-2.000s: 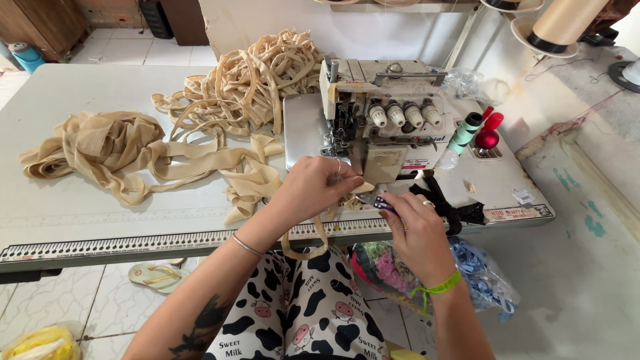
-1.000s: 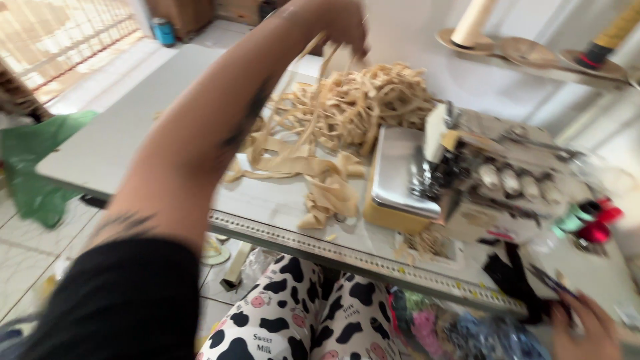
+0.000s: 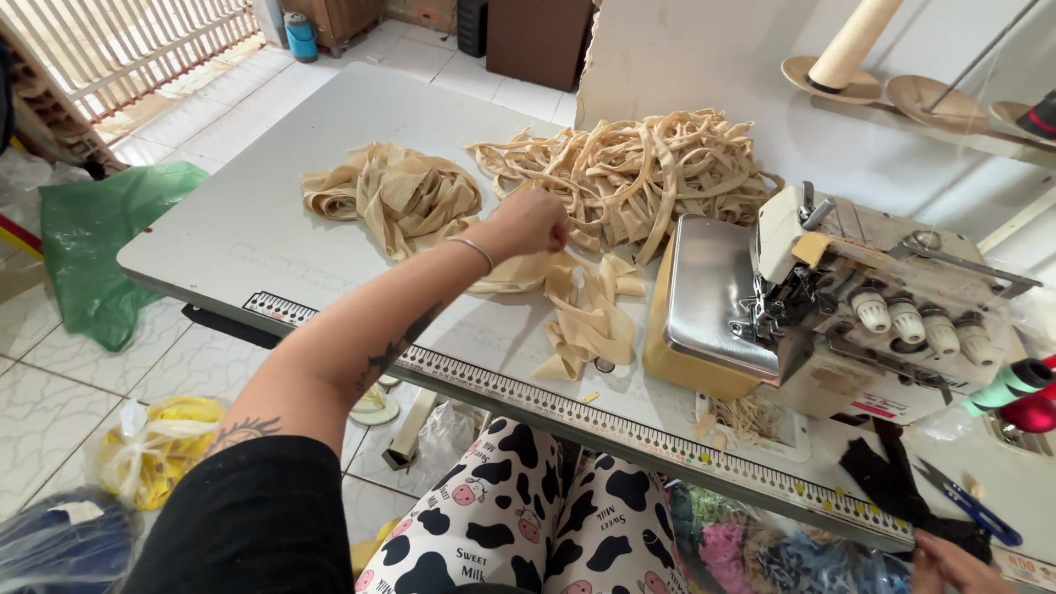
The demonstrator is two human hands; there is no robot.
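My left hand (image 3: 532, 221) is over the table between two heaps of beige fabric, its fingers curled; what it holds is hidden. To its left lies a loose bundle of wide beige fabric strip (image 3: 404, 194), and behind it to the right a tangled pile of narrow beige strips (image 3: 660, 169). A folded end of the strip (image 3: 590, 318) lies nearer the front edge. The overlock sewing machine (image 3: 891, 305) stands at the right. My right hand (image 3: 949, 565), partly cut off by the lower frame edge, is beside blue-handled thread snips (image 3: 969, 499) and black fabric (image 3: 887, 478).
A printed ruler tape (image 3: 511, 388) runs along the table's front edge. Thread cones (image 3: 854, 49) stand on holders behind the machine. Thread scraps (image 3: 747, 417) lie below its metal plate. Bags of colored scraps (image 3: 767, 544) are under the table, and a green plastic bag (image 3: 115, 247) is at left.
My left hand has gone from the machine to the beige heaps, raised one second ago and lower now. The snips, in my right hand two seconds ago, now lie on the table. The view has swung left.
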